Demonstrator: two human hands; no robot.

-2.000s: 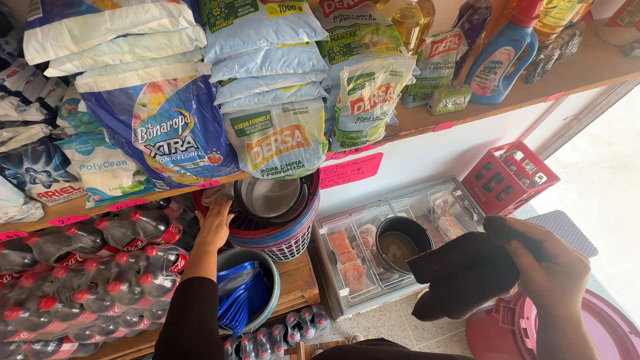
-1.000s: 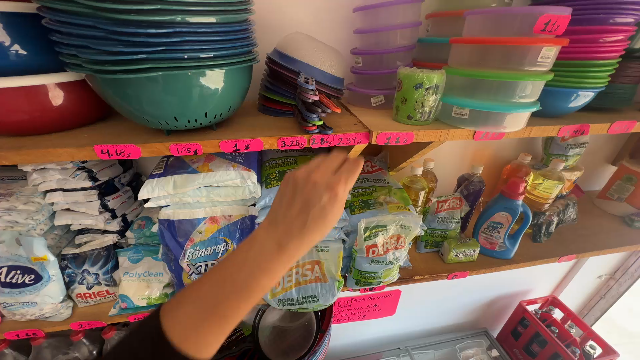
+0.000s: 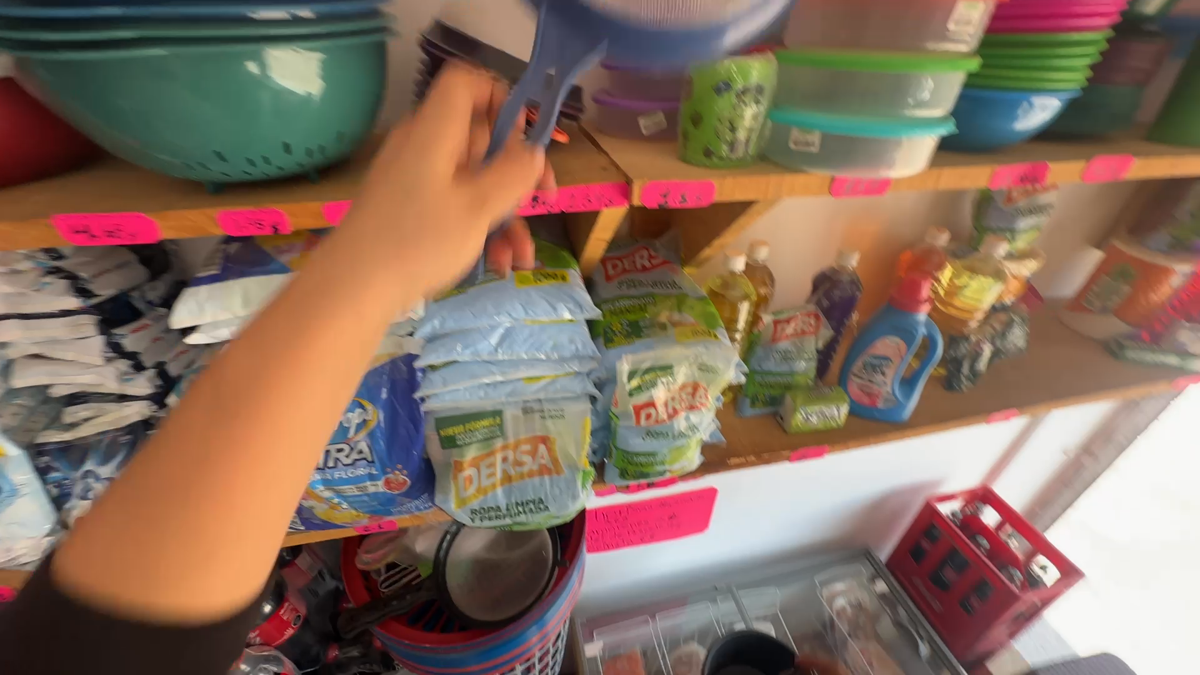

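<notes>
My left hand [image 3: 459, 178] reaches up to the upper shelf, its fingers closed around the handle of a blue plastic strainer [image 3: 647, 33] with a fine mesh, cut off by the top edge of the view. Just behind the hand, dark stacked strainers or bowls [image 3: 459, 52] stand on the shelf, partly hidden. Left of the hand is a stack of green and blue plastic colanders [image 3: 206, 103]. To the right are a green patterned cup [image 3: 728, 111] and lidded clear containers [image 3: 862, 141]. My right hand is out of view.
Bags of Dersa detergent [image 3: 506, 469] and a blue fabric softener bottle [image 3: 891, 356] fill the lower shelf. Beneath are a basket stack [image 3: 562, 600] holding a dark frying pan [image 3: 497, 574], a glass-topped case [image 3: 750, 609] with a dark pot [image 3: 748, 653], and a red bottle crate [image 3: 980, 577].
The view has tilted up. My left hand has gone from the basket to the upper shelf and now holds the blue strainer. My right hand, seen earlier with something dark, has left the view.
</notes>
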